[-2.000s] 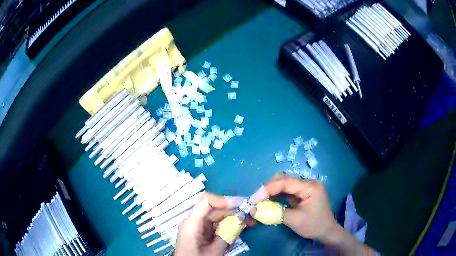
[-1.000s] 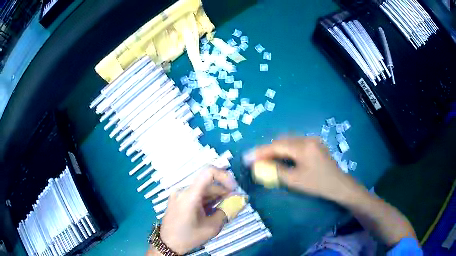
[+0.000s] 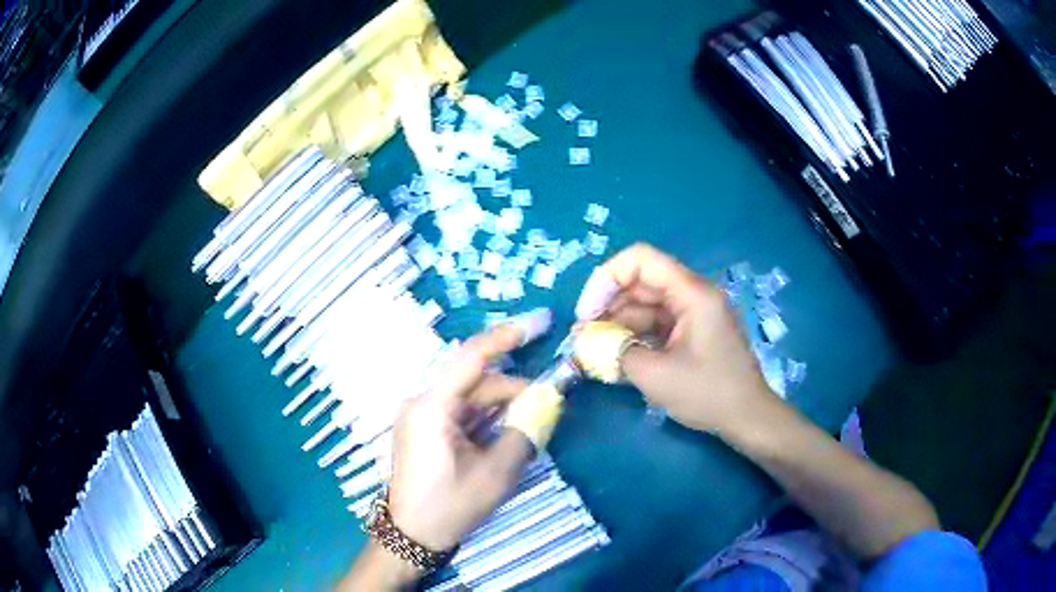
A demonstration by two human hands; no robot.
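My left hand point(image 3: 463, 445) and my right hand point(image 3: 689, 353) meet over the bench, each with a yellow thumb wrap. A small shiny clear-and-dark piece point(image 3: 561, 372) shows between the thumb tips; blur and fingers hide what it is exactly. My right thumb and index finger pinch at its upper end. My left thumb lies at its lower end, the left index finger raised and apart. A slanting row of silvery shafts point(image 3: 319, 272) lies left of and under my left hand. Loose clear squares point(image 3: 492, 264) lie beyond my hands, with a smaller pile point(image 3: 770, 324) right of my right hand.
A yellow holder point(image 3: 307, 110) lies at the far end of the shaft row, a pale strip running from it into the squares. A left black tray point(image 3: 214, 468) and a right black tray point(image 3: 880, 272) hold shafts. Blue sleeve at lower right.
My hands parted, then came together again. My right hand was blurred beside the left one second ago and now touches the small piece. The camera view has also shifted.
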